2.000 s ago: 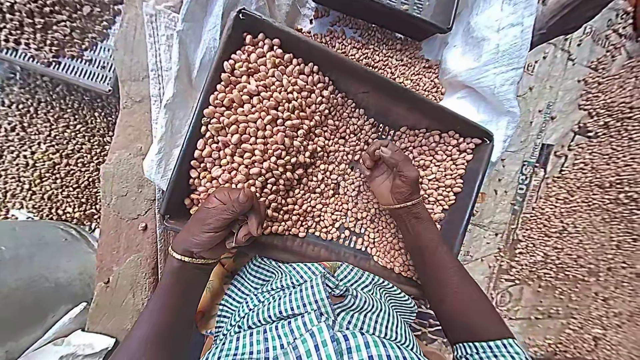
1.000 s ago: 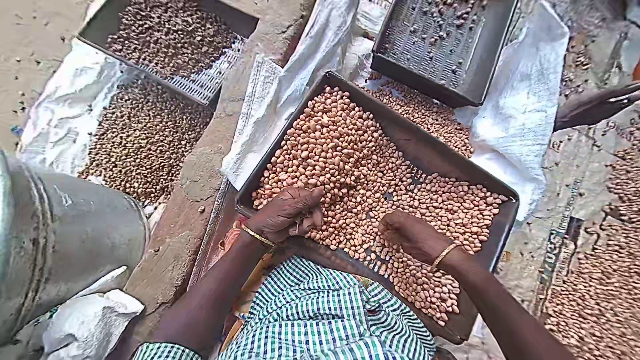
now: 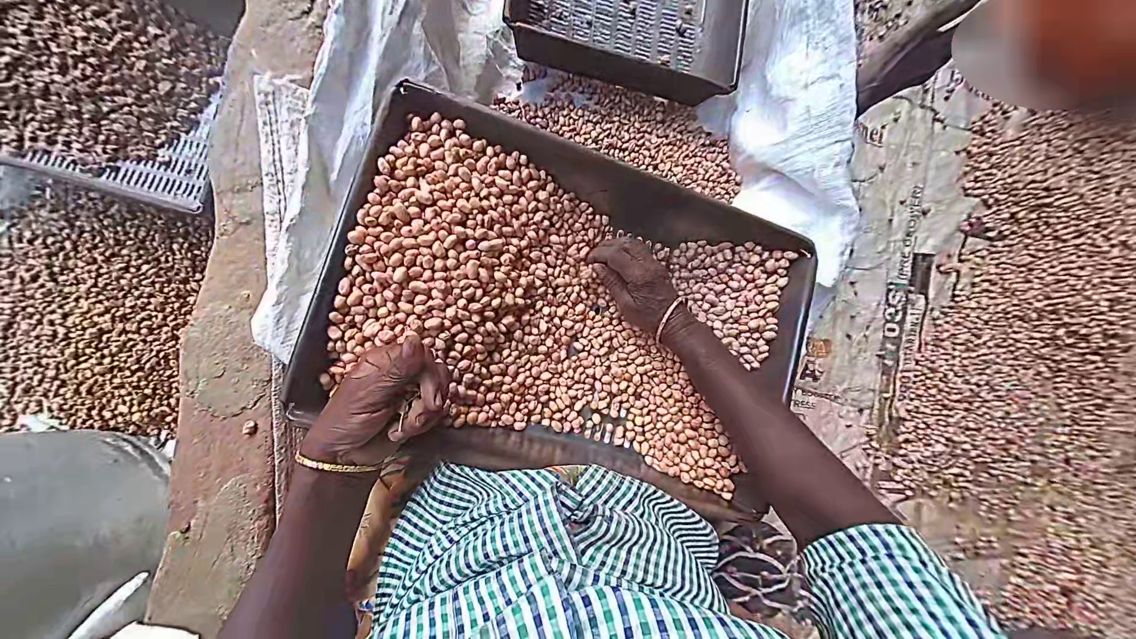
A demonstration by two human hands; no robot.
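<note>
A dark metal tray with a slotted bottom [image 3: 710, 213] lies tilted across my lap, with a deep heap of pinkish-brown nuts or seeds [image 3: 461, 240] on its left and a thinner layer on its right. My left hand [image 3: 382, 399] is curled over the near left edge of the heap; its fingers are closed, and whether anything is inside them is hard to tell. Fingers bent downward, my right hand [image 3: 635, 280] touches the layer right of the tray's middle. What lies under its fingertips is hidden. Both wrists wear a thin bangle.
Another slotted metal tray [image 3: 621, 53] stands beyond, over more nuts on white sacking [image 3: 794, 133]. At the left, past a stone ledge [image 3: 222, 355], are a slotted tray [image 3: 169, 182] with darker nuts and a rounded metal vessel [image 3: 80, 524]. Nuts cover the right side [image 3: 1021, 355]. A blurred reddish shape intrudes top right.
The view swung left and has come back right. My right hand has moved farther up the tray, away from my body. My left hand stays near the tray's near left edge.
</note>
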